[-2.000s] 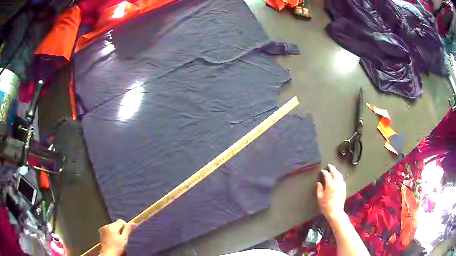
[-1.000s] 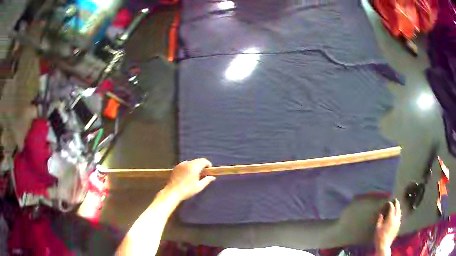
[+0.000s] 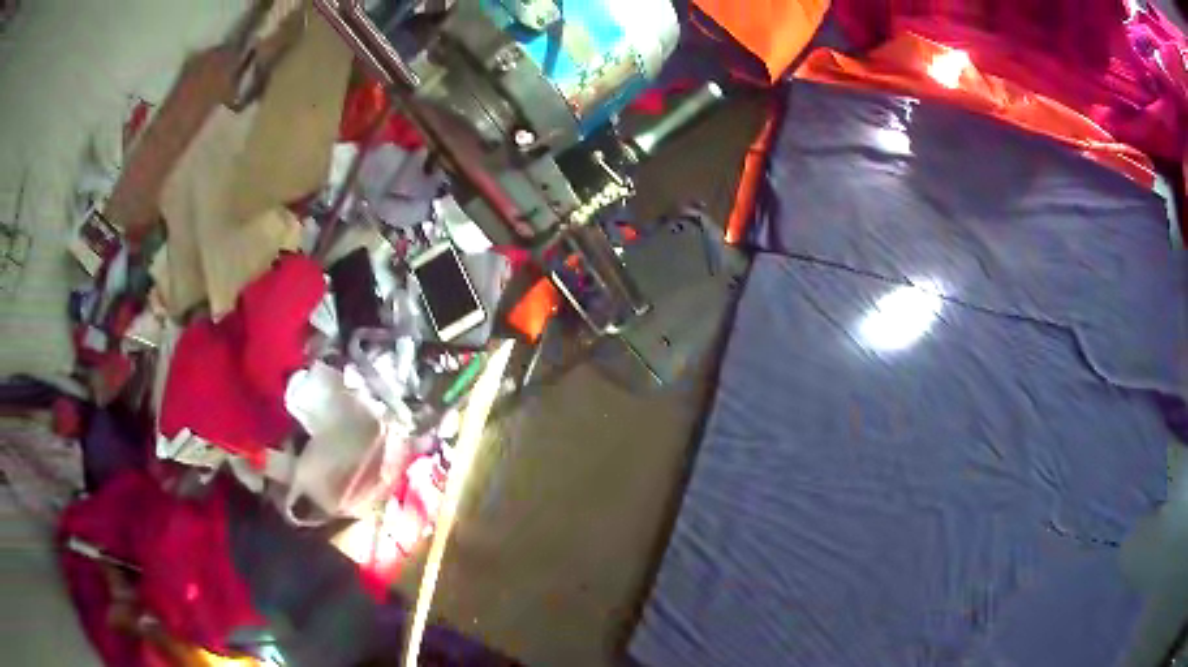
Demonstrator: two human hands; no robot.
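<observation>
The slate-blue fabric lay spreads flat over the right side of the head view, with a cut line running across its upper part. The yellow-tan wooden yardstick stands off the lay at its left, running from beside the phone down to the bottom edge. The cloth cutting machine, with a blue and grey motor body, stands at the top centre. Neither of my hands is in view, so I cannot tell whether one holds the yardstick below the picture's edge.
A mobile phone, red cloth, tan sheets and scraps clutter the left. Orange fabric edges the lay's top, with magenta fabric behind. Grey-green table surface shows between clutter and lay.
The view has swung left, bringing the cutter and clutter towards the middle. The yardstick no longer lies across the lay but at its left. Both hands have left the picture.
</observation>
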